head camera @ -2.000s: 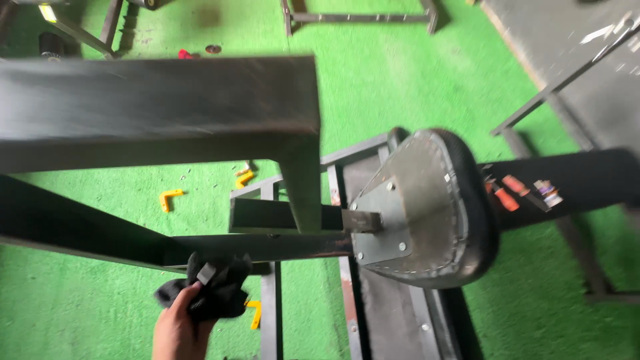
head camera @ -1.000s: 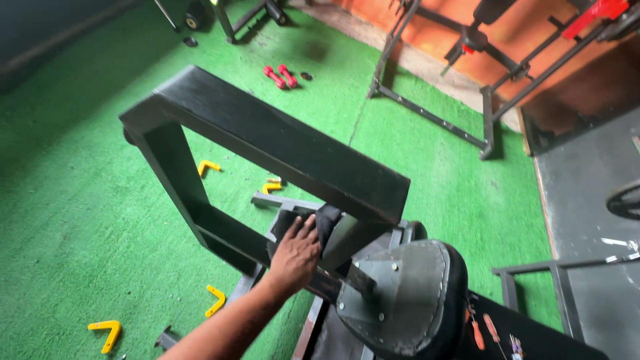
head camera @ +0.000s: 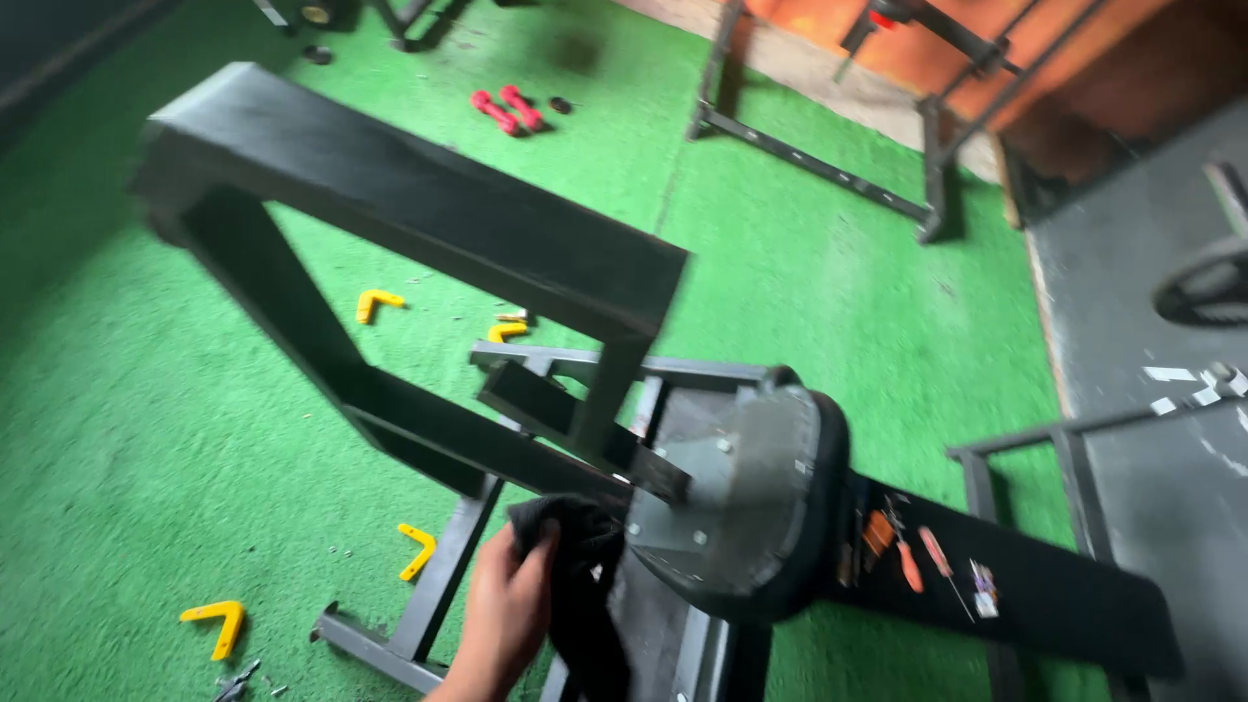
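Near the bottom middle, my left hand [head camera: 512,595] pinches a bunched black cloth [head camera: 570,531] between thumb and fingers, and a length of it hangs down. The cloth is beside the lower bar of a black steel frame [head camera: 419,210] made of square tube. To its right is the underside of a black padded cushion [head camera: 770,487], with a bolted metal plate [head camera: 673,522] joined to the frame. Whether the cloth touches the bar cannot be told. My right hand is out of view.
Screwdrivers [head camera: 909,565] and small tools lie on a black padded bench [head camera: 1063,604] at right. Yellow L-shaped pieces [head camera: 222,619] are scattered on green turf. Pink dumbbells [head camera: 495,112] lie farther back. Another metal frame [head camera: 819,166] stands near the orange wall.
A second ago my left hand lay spread over the cloth on the frame's lower bar; now it grips the cloth nearer the cushion plate. The view has swung since the oldest frame.
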